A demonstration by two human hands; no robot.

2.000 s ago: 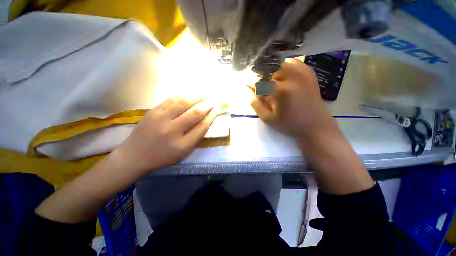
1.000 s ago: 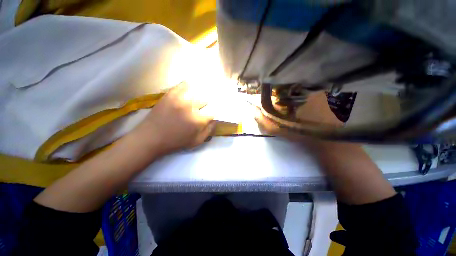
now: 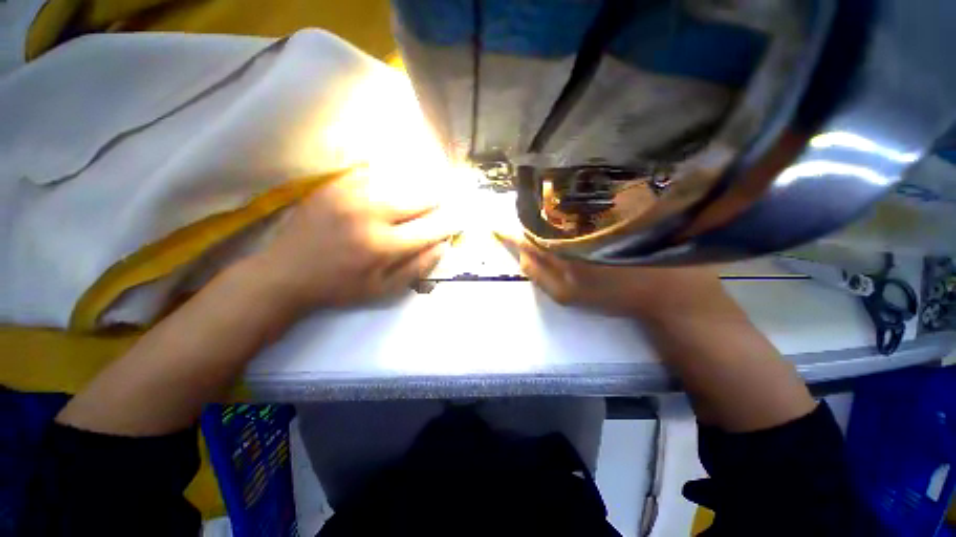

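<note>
The white fabric panel (image 3: 199, 136) lies across the table at the left, with a yellow strip (image 3: 178, 239) along its near edge that runs under my left hand. My left hand (image 3: 341, 236) is on the cloth, fingers bent towards the needle area. My right hand (image 3: 598, 285) is right of the needle, its fingertips close to the left ones; the machine head (image 3: 629, 105) hides part of it. Whether my right hand grips cloth cannot be told. Bright lamp glare washes out the presser foot area and the fingertips.
Mustard-yellow cloth (image 3: 220, 18) lies behind the white panel, with more at the near left. Black-handled scissors (image 3: 889, 304) lie at the right, beside small parts (image 3: 938, 299). A measuring strip (image 3: 472, 385) edges the table. Blue crates (image 3: 252, 462) stand below, left and right.
The machine head looms larger and now covers the phone and part of my right hand. The small white-and-yellow piece near my left fingers no longer shows. Both hands stay close to the needle.
</note>
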